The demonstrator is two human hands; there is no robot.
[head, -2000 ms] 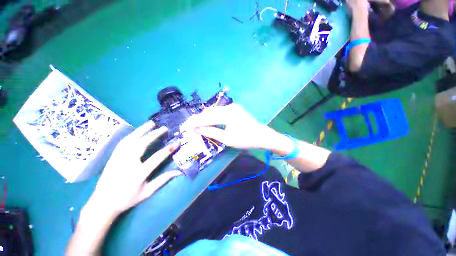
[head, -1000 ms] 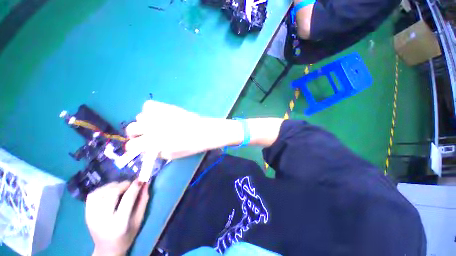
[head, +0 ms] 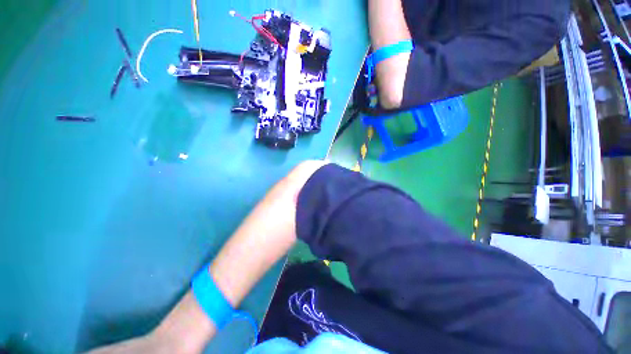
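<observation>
My right forearm reaches down to the lower left, with a blue wrist strap on it. My right hand (head: 142, 344) is cut off by the bottom edge; only its back near the wrist shows, and its fingers are hidden. My left hand is out of the picture. A black boxy chassis (head: 266, 86) lies on the green mat (head: 138, 235) at the upper middle, with red wires, a white flat strip, a small orange-yellow patch and a narrow black arm pointing left. No hand of mine touches it.
Thin black sticks (head: 75, 119) and a curved white piece (head: 147, 52) lie left of the chassis. A neighbour's arm with a blue strap (head: 391, 52) is at the upper right, above a blue stool (head: 415, 128). The bench edge runs diagonally.
The view has shifted right along the bench. My left hand, the unit I was handling and the white parts box have left the picture. My right hand has dropped to the lower left.
</observation>
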